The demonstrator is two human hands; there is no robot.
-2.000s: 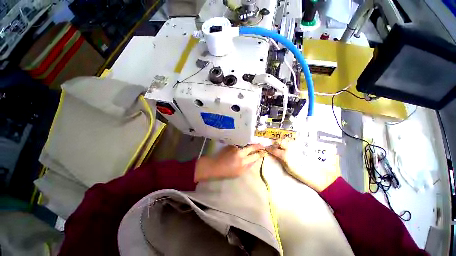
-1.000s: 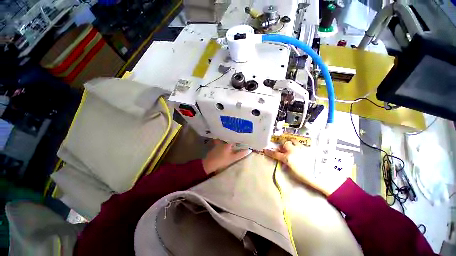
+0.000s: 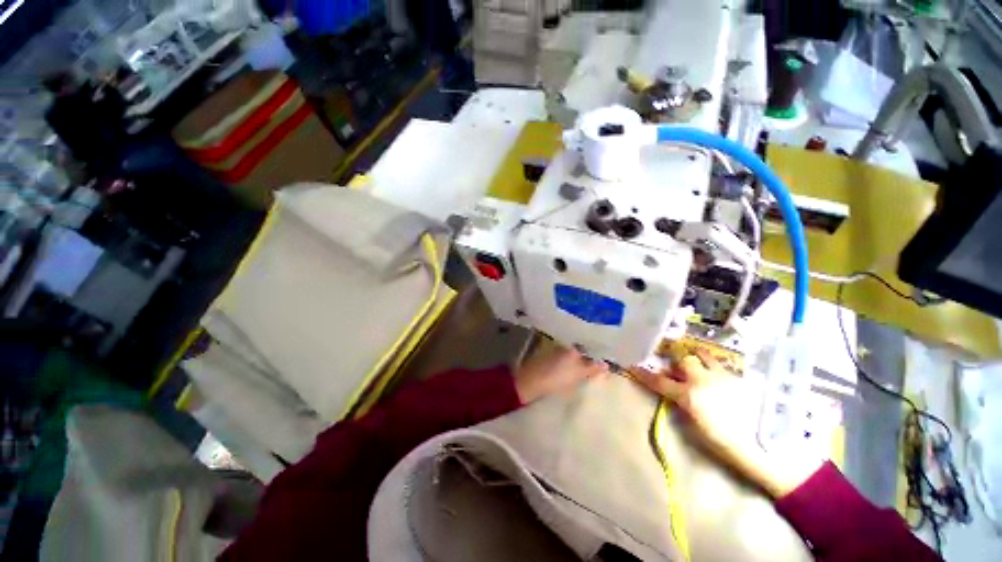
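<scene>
A beige sewn piece [image 3: 593,450] with a yellow-edged seam bulges in front of the white sewing machine [image 3: 593,288]; its round mouth is open and dark inside, at the bottom. My left hand [image 3: 558,371] lies on the piece's upper edge, just below the machine head. My right hand [image 3: 703,404] presses on the fabric right of it, fingers spread near the needle area. The fingertips of both hands nearly meet. The needle itself is hidden under the head.
A stack of beige panels [image 3: 319,285] with yellow edges lies left of the machine. A blue hose [image 3: 782,209] curves over the head. A dark screen [image 3: 961,236] and tangled black cable [image 3: 932,472] are at right. More beige fabric [image 3: 121,483] is at lower left.
The view has swung so that the machine and stack appear further right and lower. My left hand has shifted on the fabric beside the right one. Both hands stay at the machine head.
</scene>
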